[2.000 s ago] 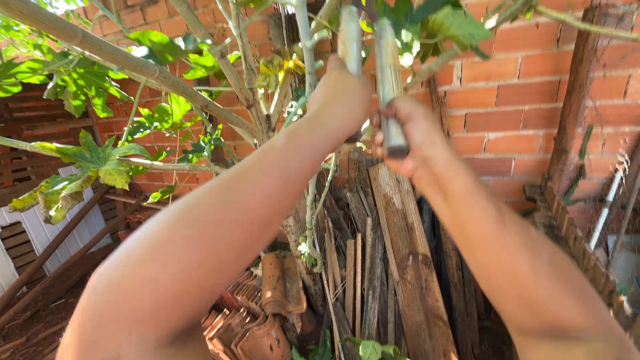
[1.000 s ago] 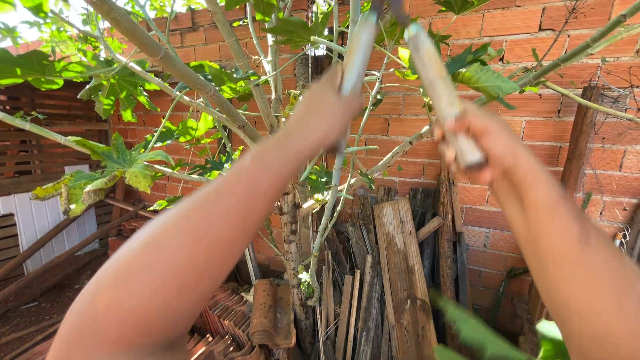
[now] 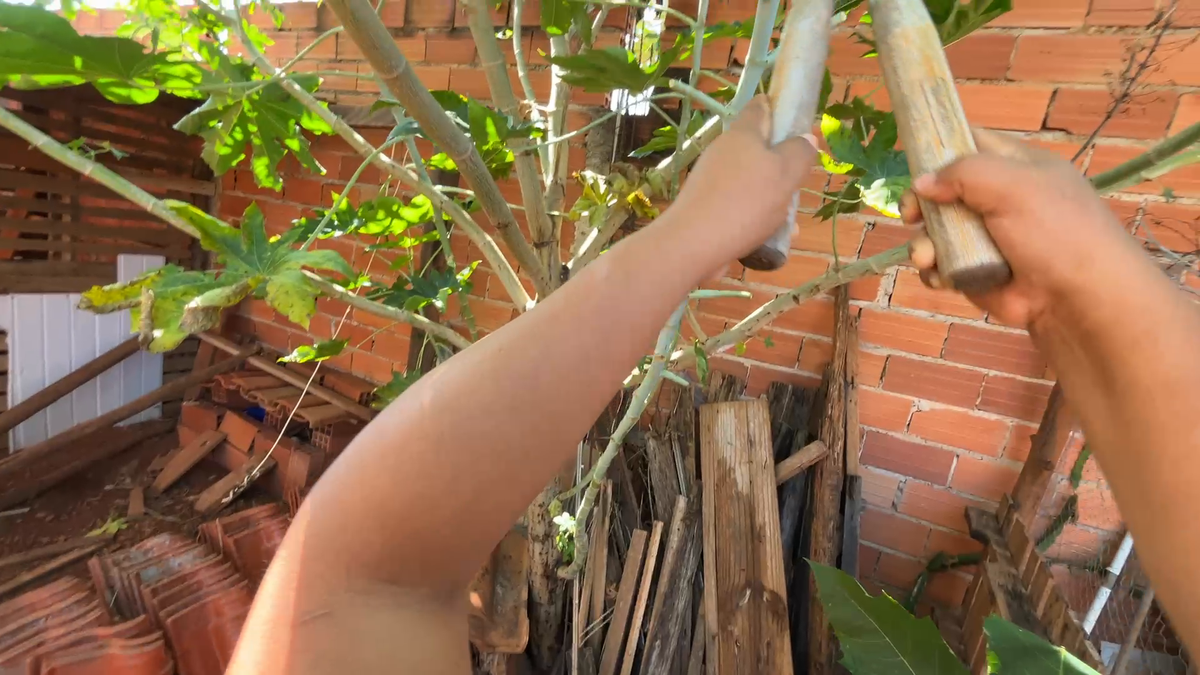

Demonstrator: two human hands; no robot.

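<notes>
My left hand (image 3: 750, 183) is closed around a worn wooden handle (image 3: 800, 75) at the upper middle. To its right, my right hand (image 3: 1008, 211) grips a second wooden handle (image 3: 923, 103), with its thumb across the shaft near the butt end. Both handles run up out of the top of the view, so the tool's head is hidden. Just behind them stand the pale, ringed branches (image 3: 422, 103) of a broad-leaved plant. A bent green stem (image 3: 623, 422) hangs below my left hand.
A brick wall (image 3: 947, 375) rises behind the plant. Old wooden boards (image 3: 741, 525) lean at its foot. Clay roof tiles (image 3: 159, 600) are stacked at lower left, near a white panel (image 3: 84, 347). Large lobed leaves (image 3: 881, 623) reach in at lower right and left.
The two handles are farther apart than two seconds ago, and my right hand has moved right. Both hands keep their hold. A bent stem now hangs lower between the arms.
</notes>
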